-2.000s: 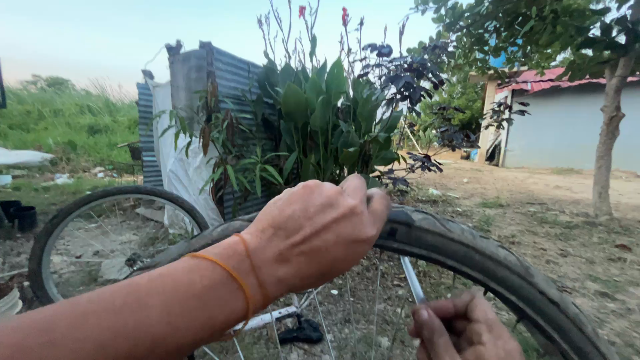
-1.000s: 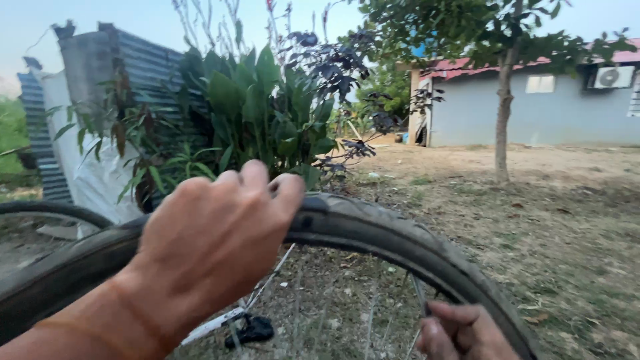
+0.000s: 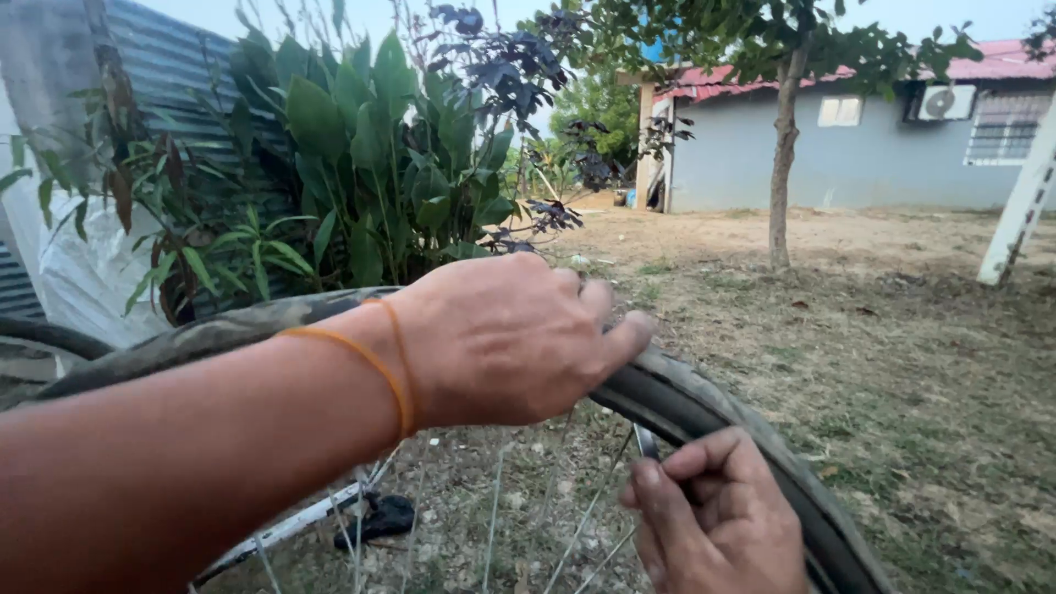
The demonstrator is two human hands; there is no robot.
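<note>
A bicycle wheel with a worn black tyre [image 3: 726, 404] arches across the lower view, its thin spokes [image 3: 495, 511] below the rim. My left hand [image 3: 520, 338], with an orange band [image 3: 363, 346] at the wrist, lies over the top of the tyre, fingers curled around it; the fingertips are hidden behind it. Lower right, my right hand [image 3: 709, 511] pinches a narrow metal lever [image 3: 646, 443] between thumb and forefinger. The lever's upper end meets the inner edge of the tyre and rim, beside the spokes.
Part of a second tyre [image 3: 49, 334] shows at the left. Leafy plants [image 3: 396, 157] stand beside a corrugated metal sheet [image 3: 190, 74]. On the ground behind the spokes lies a black object [image 3: 384, 520] by a pale bar [image 3: 305, 520]. A tree trunk [image 3: 782, 165] stands farther back.
The view has swung to the right. Both hands remain at the wheel, the left over the tyre and the right on the metal lever, which now shows less of its length.
</note>
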